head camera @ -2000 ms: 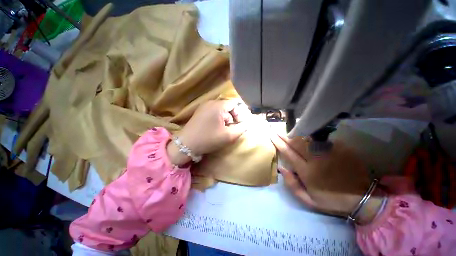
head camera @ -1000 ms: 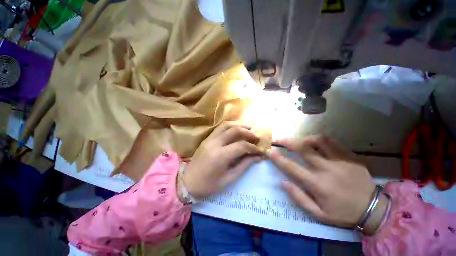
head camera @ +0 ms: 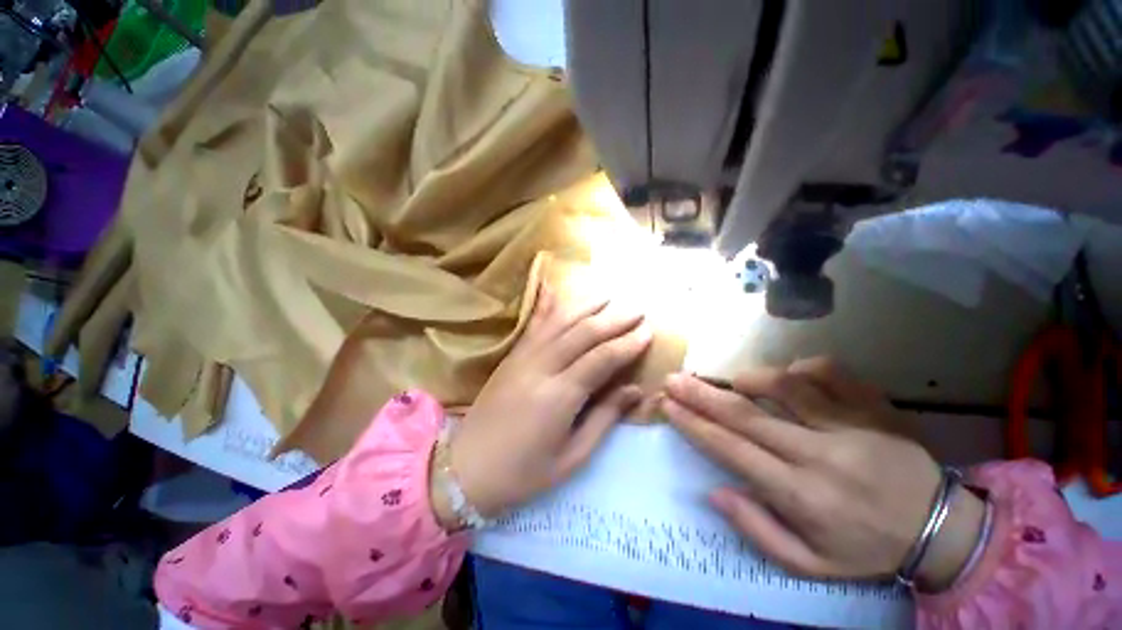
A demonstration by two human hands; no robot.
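Observation:
Tan-gold fabric panels (head camera: 369, 234) lie heaped left of the needle, and one edge runs under the lamp glare at the presser foot (head camera: 689, 228). My left hand (head camera: 535, 412), bare with a beaded bracelet, lies on the cloth, fingers spread and pressing it down. My right hand (head camera: 812, 474), with metal bangles, has its fingertips on the cloth's near right edge. Its thumb side rests over the white table. The white sewing machine head (head camera: 689, 99) stands above and beyond both hands. Glare hides the needle and part of the cloth.
Orange-handled scissors (head camera: 1064, 406) lie right of the needle. A printed ruler strip (head camera: 640, 542) runs along the table's front edge. Whitish cloth or paper (head camera: 972, 246) lies behind the machine bed. A purple machine end (head camera: 74, 203) and green basket (head camera: 160, 37) stand far left.
Since the first frame, the cloth's near edge has moved away from the table's front and my left hand has come nearer. Since the second, my left fingers have spread and flattened on the cloth.

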